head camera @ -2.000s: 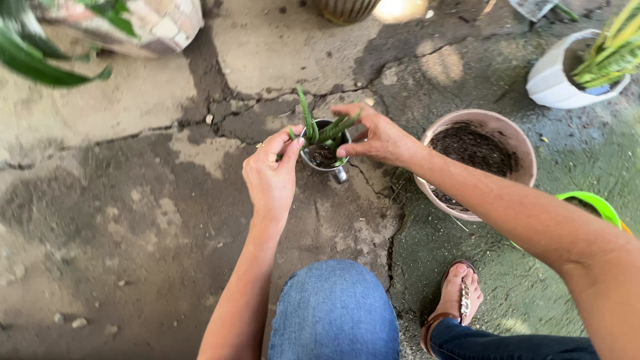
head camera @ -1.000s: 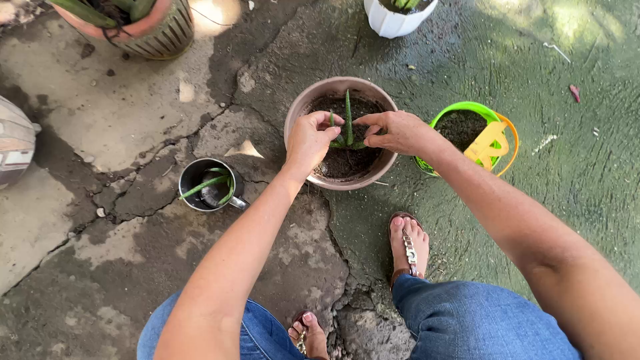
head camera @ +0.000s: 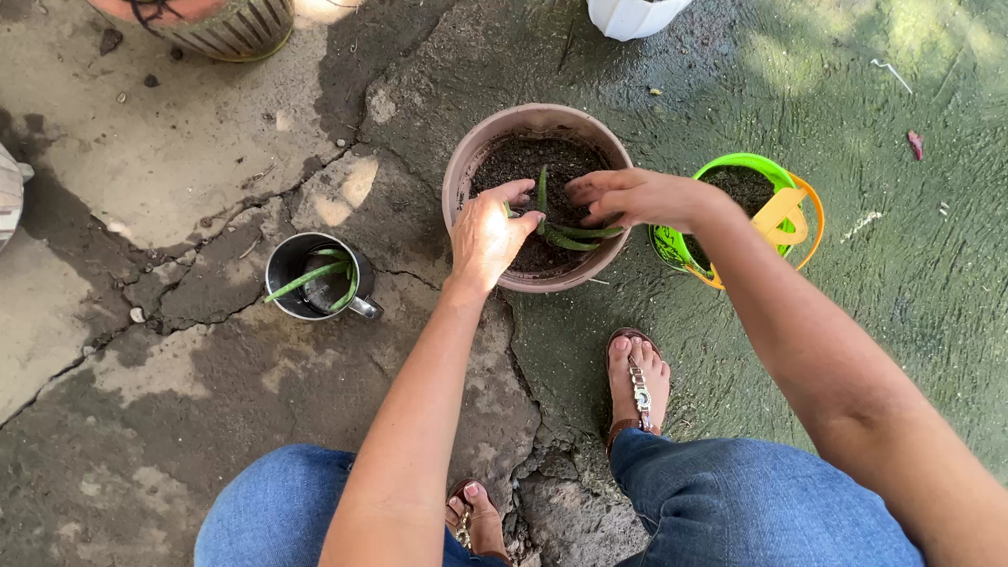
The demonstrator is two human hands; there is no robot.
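Note:
A small green succulent plant (head camera: 568,239) with long pointed leaves stands in dark soil inside a round brownish plastic pot (head camera: 535,285). My left hand (head camera: 490,228) is at its left side, thumb and fingers apart around a leaf; whether it grips that leaf I cannot tell. At the plant's right, my right hand (head camera: 642,197) hovers over the soil with its fingers spread and nothing in them. To the left on the concrete, a metal mug (head camera: 364,276) holds several loose green leaves (head camera: 311,277).
Right of the pot is a green toy bucket (head camera: 744,160) of soil with a yellow-orange handle (head camera: 819,228). A ribbed planter (head camera: 236,35) and a white pot (head camera: 630,20) stand at the top. The concrete floor (head camera: 220,378) is cracked. My sandalled feet are below.
Two seconds ago both hands were at the mug with green leaves; they moved to the brownish pot. Since one second ago, my right hand has drawn off the upright leaf.

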